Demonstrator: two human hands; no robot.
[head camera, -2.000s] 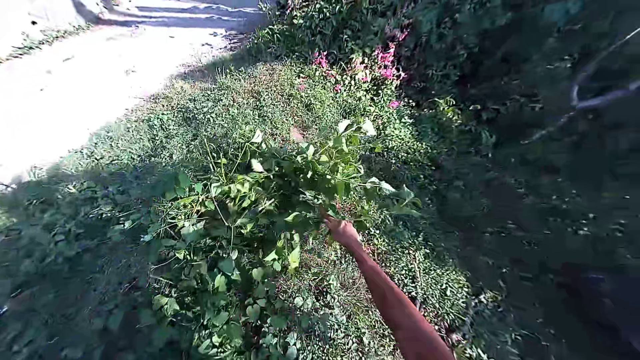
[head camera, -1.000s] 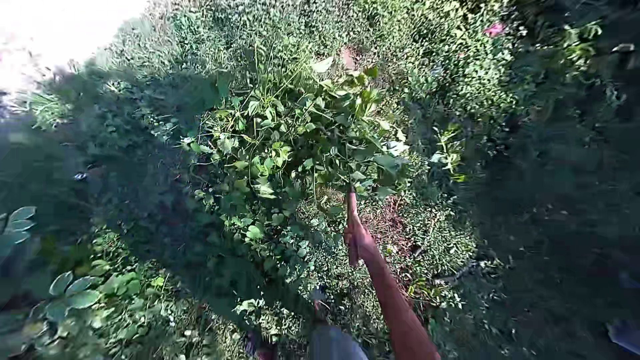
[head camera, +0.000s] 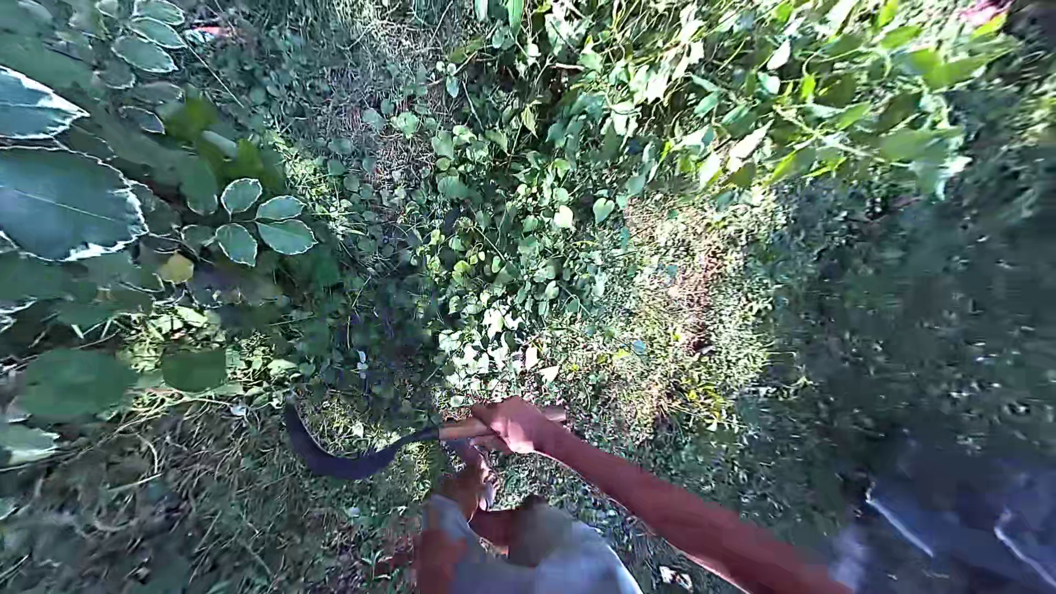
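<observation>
My right hand (head camera: 516, 425) is closed around the wooden handle (head camera: 462, 430) of a sickle, low in the middle of the view. The sickle's dark curved blade (head camera: 342, 464) points left and hooks upward at its tip, just above low weeds. My left hand (head camera: 469, 478) is blurred, just under the handle near its blade end; whether it touches the handle is not clear. A heap of leafy green vines (head camera: 742, 107) lies at the upper right, away from both hands. Heart-shaped leaves (head camera: 528, 214) spread over the ground ahead.
Variegated leaves with pale edges (head camera: 66, 181) hang close at the left. Dry stems (head camera: 148, 470) cover the lower left. A pink flower (head camera: 982, 11) shows at the top right. Dark blue material (head camera: 957, 511) is at the lower right.
My right hand was at the leafy vines, then beside them with fingers extended; now it grips the sickle handle. The sickle and my left hand are now plain in view. The view has swung down and left.
</observation>
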